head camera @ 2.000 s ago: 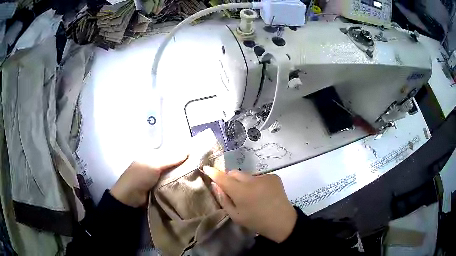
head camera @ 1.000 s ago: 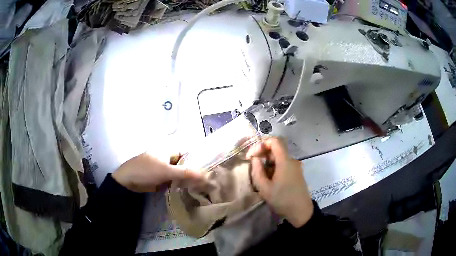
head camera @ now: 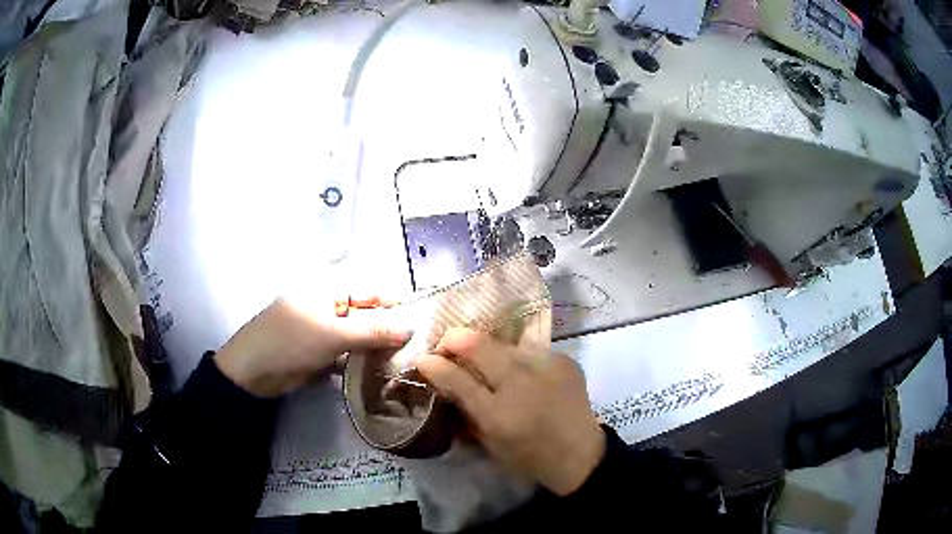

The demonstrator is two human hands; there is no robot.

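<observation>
A beige garment part [head camera: 485,302] with fine stripes is held just in front of the needle area, folded into a loop with a dark brown band along its lower edge. A greyish cloth [head camera: 459,492] hangs below it. My left hand [head camera: 303,339] pinches the left side of the part between thumb and fingers. My right hand [head camera: 517,402] grips its middle with bent fingers; a thin pale line shows by the fingertips, and I cannot tell if it is a tool or thread. The slide plate [head camera: 444,245] lies bare beyond the cloth.
The white machine head [head camera: 647,115] stands behind and to the right. A black flat pad [head camera: 710,226] and a red-handled screwdriver [head camera: 770,265] lie under its arm. Long grey-beige cut pieces [head camera: 52,229] with dark ends are heaped left. A printed ruler [head camera: 720,384] runs along the table's front edge.
The garment part has been turned, so its striped side and looped dark band now show. My right hand has moved down and left, back onto the cloth's middle. My left hand still holds the left side.
</observation>
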